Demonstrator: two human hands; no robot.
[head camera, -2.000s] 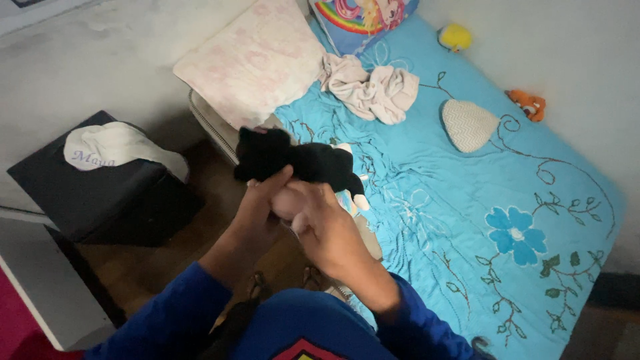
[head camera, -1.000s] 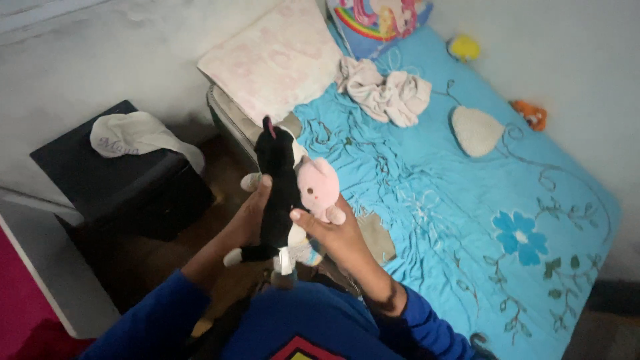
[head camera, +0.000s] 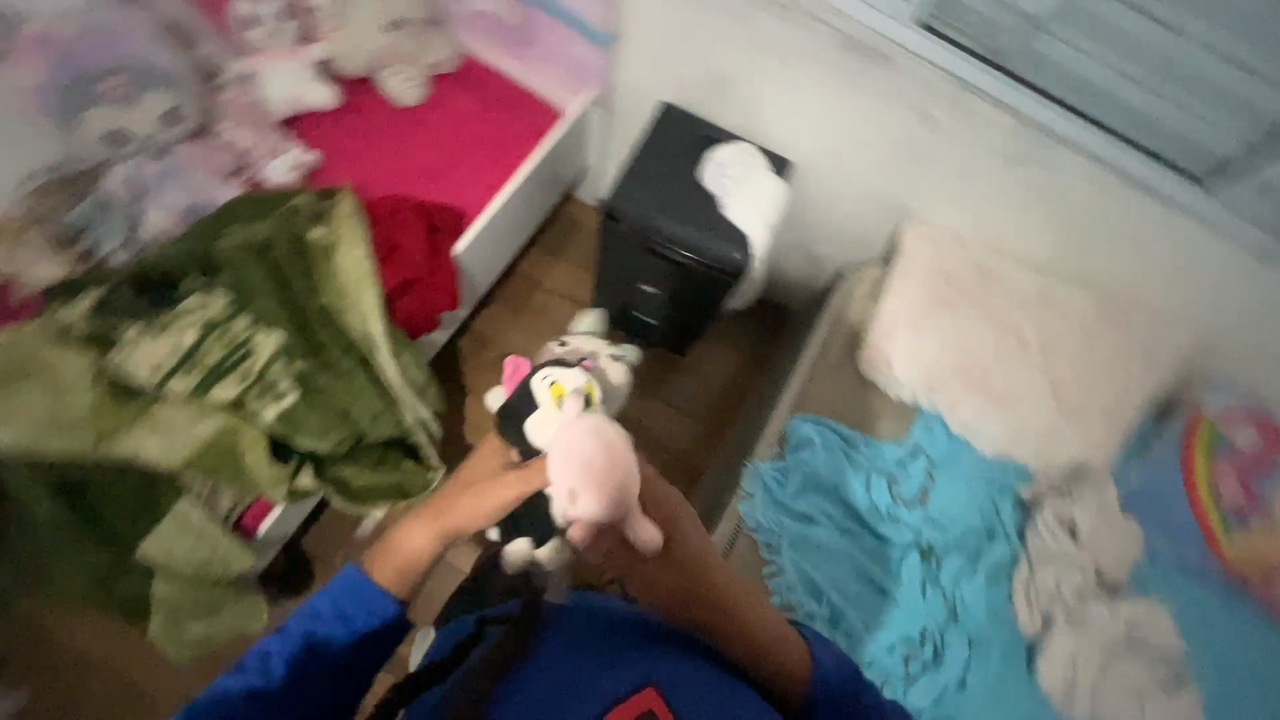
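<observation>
Both hands hold a bunch of plush toys in front of my body. My left hand (head camera: 490, 490) is closed on the side of a black-and-white plush cat (head camera: 545, 400) with yellow eyes and a pink bow or ear. My right hand (head camera: 640, 530) grips a pink plush toy (head camera: 593, 468), which lies over the front of the cat. Behind the cat's head shows a pale grey plush toy (head camera: 598, 360); which hand bears it is hidden. The view is blurred, and the fingers of my right hand are partly covered.
A black box-like cabinet (head camera: 640, 220) with a white cloth (head camera: 748, 200) stands by the wall. At left, a green blanket (head camera: 230, 340) hangs by a bed with a pink sheet (head camera: 430, 140) and plush toys. At right is a bed with a blue cover (head camera: 900, 540) and pale pillow (head camera: 1020, 340).
The view has swung left, bringing the pink bed and green blanket in. The plush toys stay in my hands, now held with the cat's face and a grey plush toy showing.
</observation>
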